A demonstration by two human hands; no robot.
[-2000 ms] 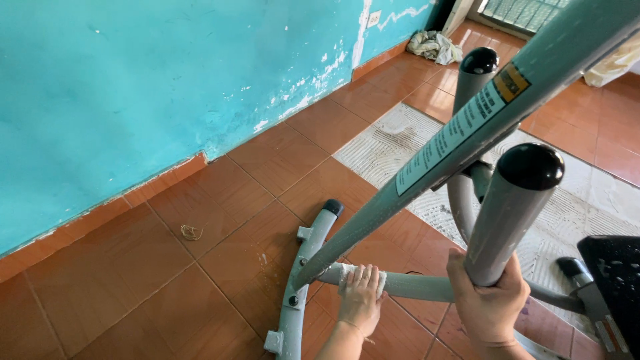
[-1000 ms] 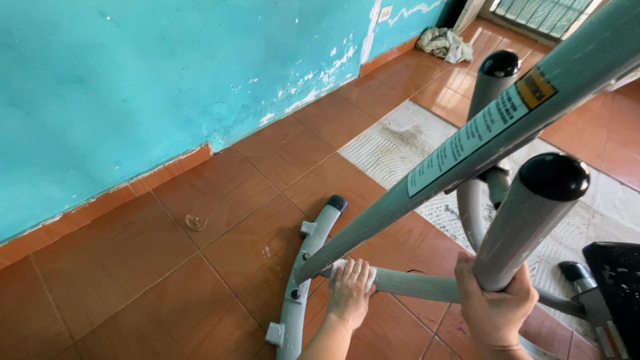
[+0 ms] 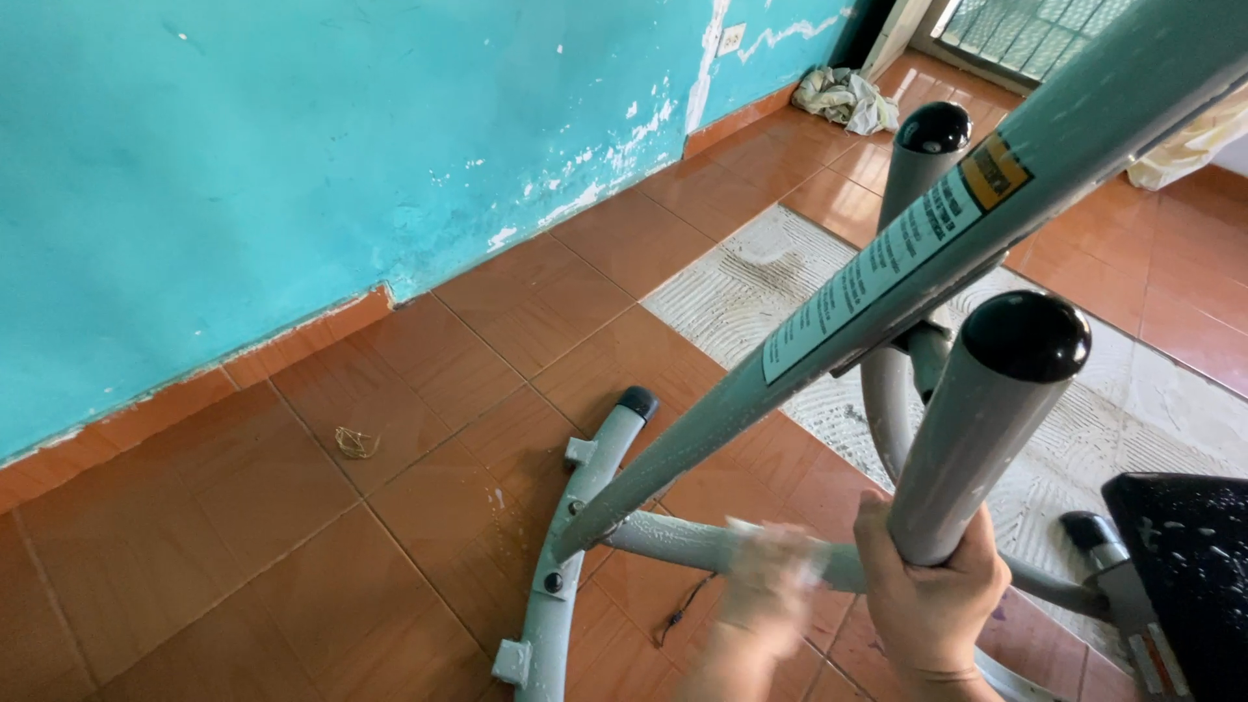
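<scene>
A grey metal frame, seemingly exercise equipment, fills the right side, its thick slanting tube bearing a printed label. My right hand is wrapped around the lower end of an upright grey tube with a black end cap. Blurred by motion, my left hand presses a white cloth on the frame's low horizontal tube. The curved foot bar rests on the tiles, left of both hands. White specks or drops cover parts of the tubes.
A turquoise wall with peeling paint runs along the left. Bare ridged mortar interrupts the brown floor tiles. A crumpled cloth lies near the doorway. At the lower right is a wet black panel; a thin dark cord lies beneath the frame.
My left hand has moved right along the low tube with the white cloth, toward my right hand. My right hand keeps its hold on the upright tube.
</scene>
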